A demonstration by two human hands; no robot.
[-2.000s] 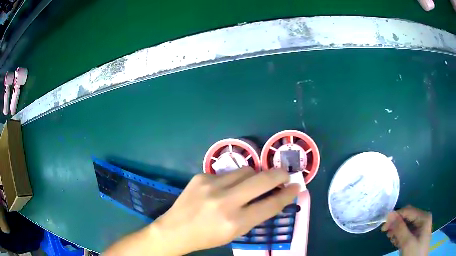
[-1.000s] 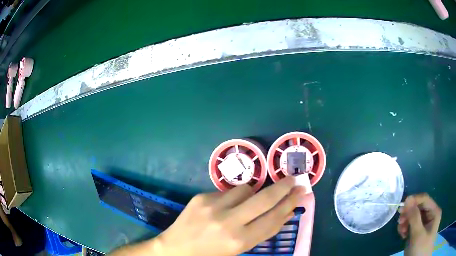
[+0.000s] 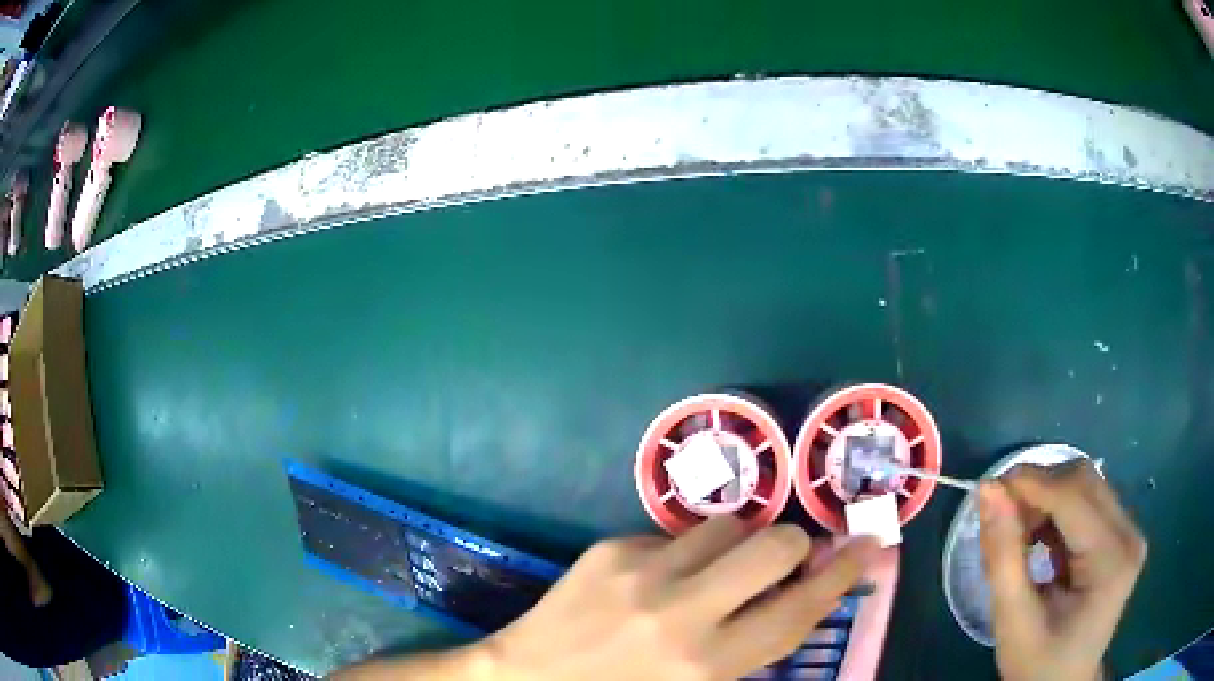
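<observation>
Two pink handheld fans lie side by side. The left fan [image 3: 651, 468] has a white square pad [image 3: 700, 467] tilted over its hub. The right fan [image 3: 931, 462] shows a grey square [image 3: 872, 456] in its hub, with a white pad [image 3: 873, 519] below it near the neck. My left hand [image 3: 726, 592] lies over the fans' necks, fingertips at the right fan's pad. My right hand [image 3: 1054, 552] pinches a thin applicator stick [image 3: 939, 478], its tip on the grey square. The whitish paste dish [image 3: 968, 599] is partly hidden behind my right hand.
A dark blue-edged parts strip [image 3: 386, 539] runs under my left hand. A brown cardboard box [image 3: 60, 399] stands at left. A worn whitish rail [image 3: 599, 133] borders the green conveyor, which carries more pink fans [image 3: 107, 173]. Part of another person's arm [image 3: 27, 569] shows at lower left.
My right hand has moved the stick left from the dish to the right fan's grey square. The fans, strip and dish appear shifted right and down in the picture. My left hand stays over the fans' necks.
</observation>
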